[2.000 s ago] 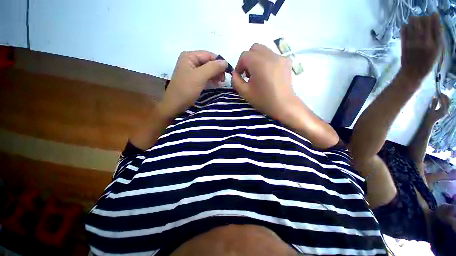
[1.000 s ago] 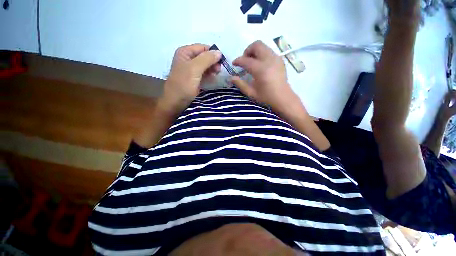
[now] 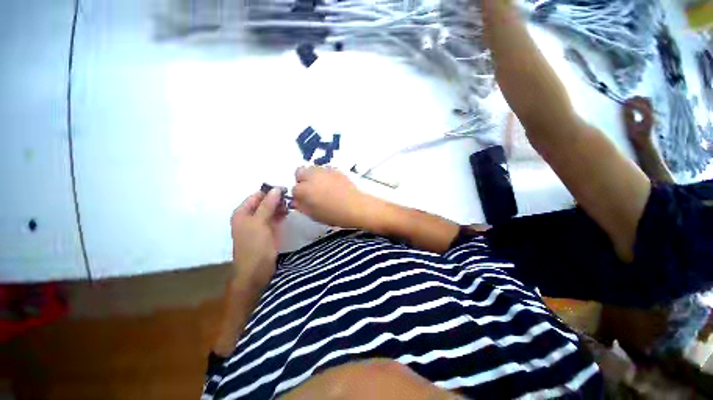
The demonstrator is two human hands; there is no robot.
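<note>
My left hand [image 3: 256, 226] pinches a small black connector housing [image 3: 267, 189] between thumb and fingers, near the table's front edge. My right hand [image 3: 322, 195] is close beside it on the right, its fingertips together at thin dark wires [image 3: 288, 202] by the housing; the exact grip is blurred. A small pile of black housings [image 3: 309, 142] lies just beyond my hands. A grey-white cable [image 3: 422, 145] runs from the right to a small pale strip [image 3: 379, 181] near my right wrist.
A black phone [image 3: 493, 183] lies on the white table [image 3: 172, 156] at the right. Grey-white cable bundles [image 3: 375, 27] cover the far side. Another person's arm [image 3: 563, 141] reaches across the right. A black piece [image 3: 306, 54] lies farther off, a dark dot [image 3: 32, 225] at left.
The view has swung, showing more of the far table and cable bundles. My hands have come closer together than one second ago. The other person's arm still reaches over the table.
</note>
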